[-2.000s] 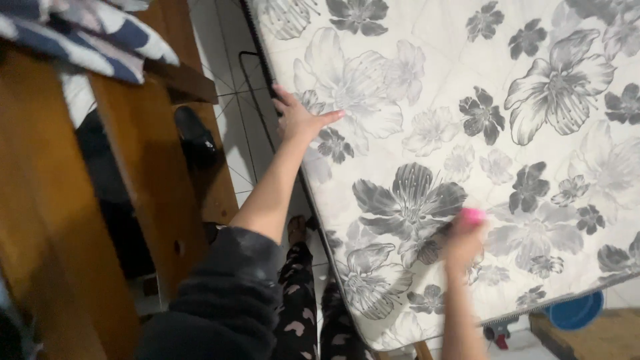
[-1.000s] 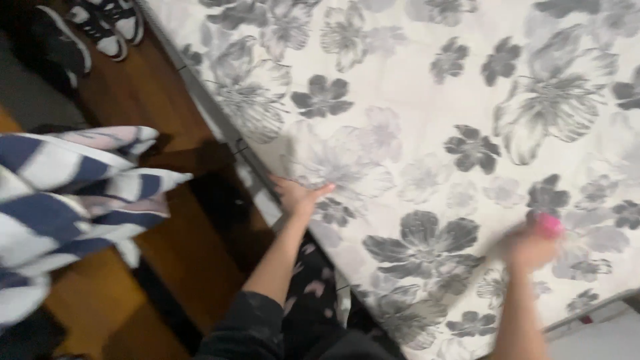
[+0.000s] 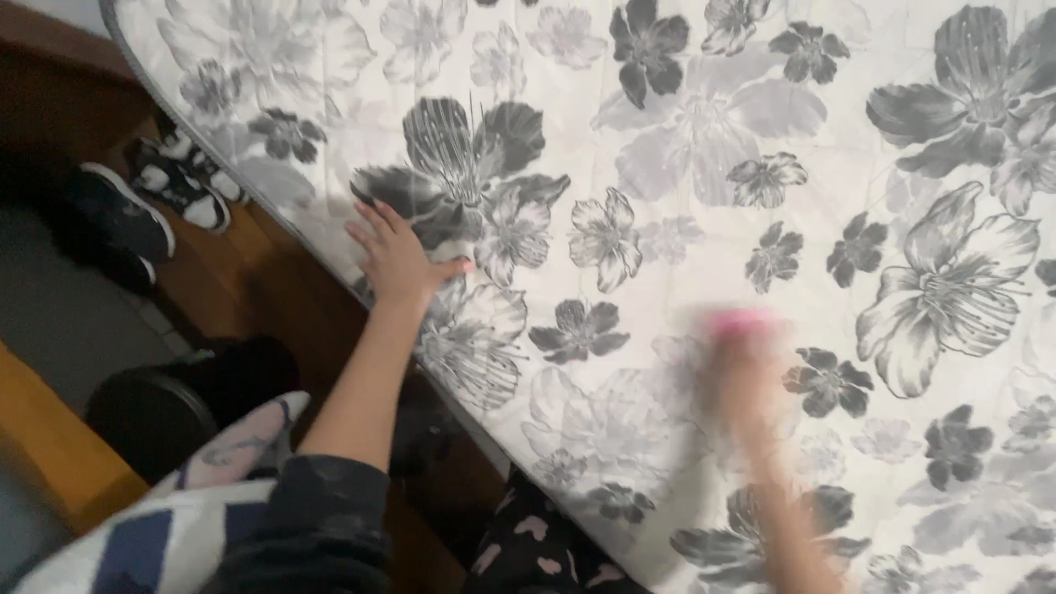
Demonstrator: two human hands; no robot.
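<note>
A white mattress with grey flower print [image 3: 685,272] and dark edge piping fills most of the view. My left hand [image 3: 400,256] lies on it near its left edge, fingers spread and holding nothing. Farther right, my right hand [image 3: 742,371] is over the mattress surface, blurred by motion, around a small pink object [image 3: 742,322]. The blur hides what kind of thing the pink object is, and whether it touches the fabric.
Black-and-white sneakers [image 3: 186,186] and a dark shoe with a white sole [image 3: 128,214] lie at the left, beside the mattress. A blue-and-white striped cloth [image 3: 190,528] is at lower left, near a wooden plank [image 3: 66,445]. My patterned trousers [image 3: 536,536] show below the mattress edge.
The view has shifted and turned a good deal. My left hand stays spread near the mattress edge, while my right hand keeps hold of the pink object and is blurred in each frame.
</note>
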